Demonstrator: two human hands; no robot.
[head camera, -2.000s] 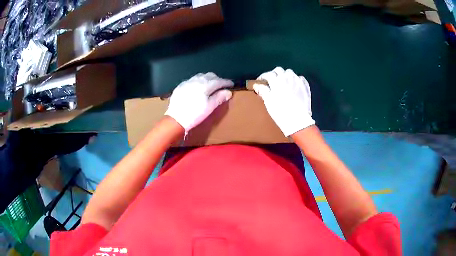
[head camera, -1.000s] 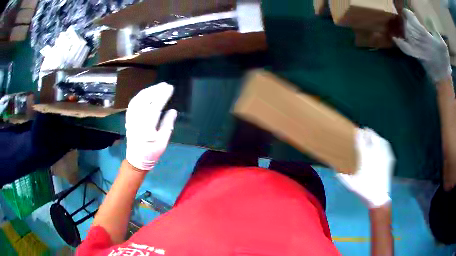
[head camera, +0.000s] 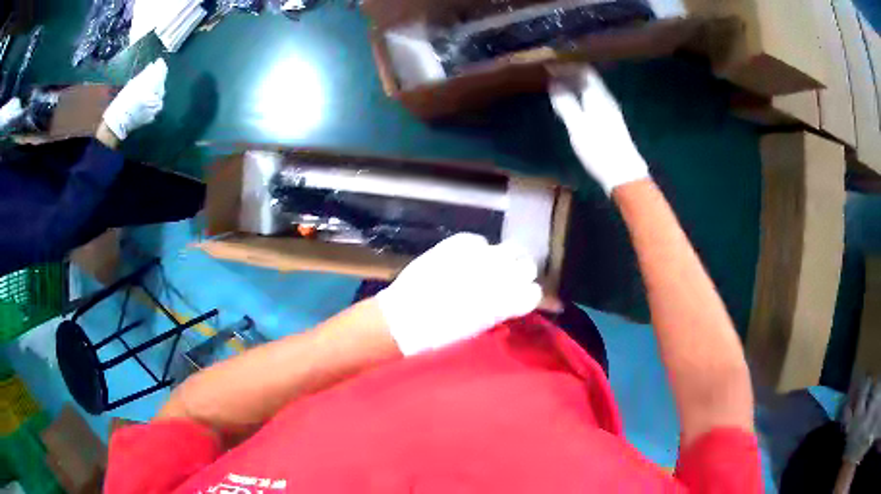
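Observation:
A near open carton (head camera: 319, 253) lies along the bench's front edge, with a black and silver product (head camera: 396, 207) in clear plastic and a pale end insert (head camera: 528, 227). My left hand (head camera: 464, 292), in a white glove, holds its right end, with the fingers over the front wall by the insert. My right hand (head camera: 599, 130), gloved and slightly blurred, has its fingertips on the front wall of a far open carton (head camera: 473, 95), which also holds a plastic-wrapped product. The grip's exact form is partly hidden.
Closed cartons (head camera: 797, 260) stand at the right, with more behind them. At the left are a neighbour's gloved hand (head camera: 137, 99) and dark sleeve. Bagged parts and white papers (head camera: 174, 21) lie at the far left. A black stool (head camera: 82, 365) stands on the floor. Another gloved hand shows at lower right.
The closed carton has left my right hand. Both open cartons have shifted right, the near one now in front of me. My left hand has moved onto it, my right hand onto the far one.

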